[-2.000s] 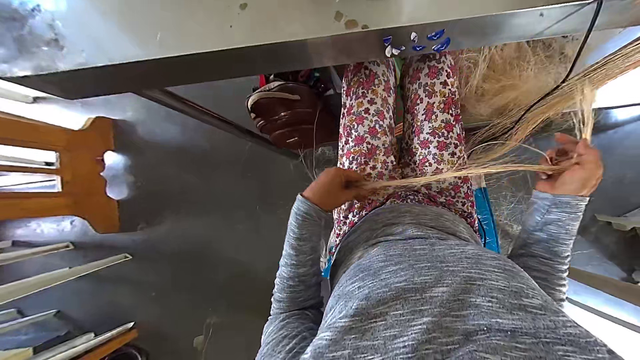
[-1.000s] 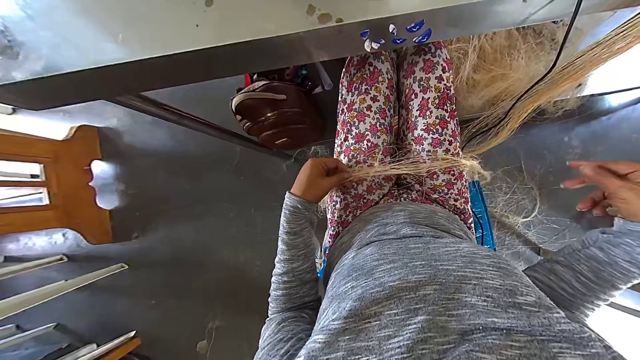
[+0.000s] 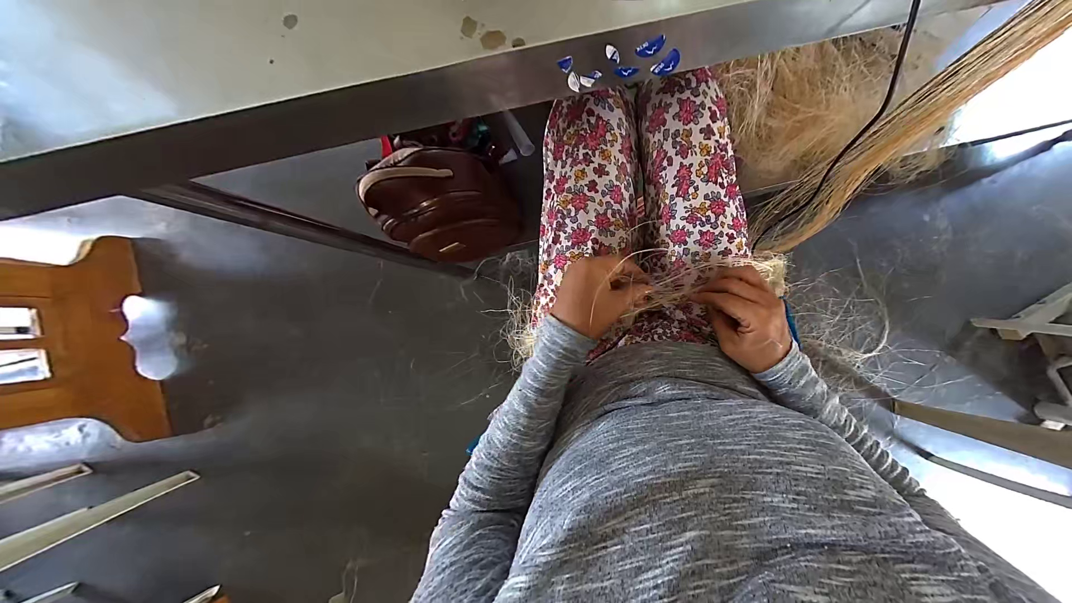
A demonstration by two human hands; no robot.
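Both of my hands are over my lap, close together, with thin pale plant fibers (image 3: 670, 289) stretched between them. My left hand (image 3: 599, 295) pinches the fibers at their left end, and loose strands loop above its fingers. My right hand (image 3: 745, 316) holds the same strands at the right with bent fingers. Pale fiber ends stick out beyond both hands, at the left thigh and at the right hip. Below the fibers are flowered trousers (image 3: 586, 184). A long hank of straw-coloured fiber (image 3: 913, 126) hangs at the upper right, apart from my hands.
A metal table edge (image 3: 335, 96) crosses above my knees, with several blue and white stickers (image 3: 650, 45) on it. Under it sits a brown leather bag (image 3: 452, 205). A tangled fiber heap (image 3: 804, 100) and a black cable (image 3: 879, 109) are at the upper right. Loose strands litter the floor.
My right hand was out at the right with its fingers apart one second ago; it has come in to the fibers over my lap and closed on them. My left hand still holds the strands.
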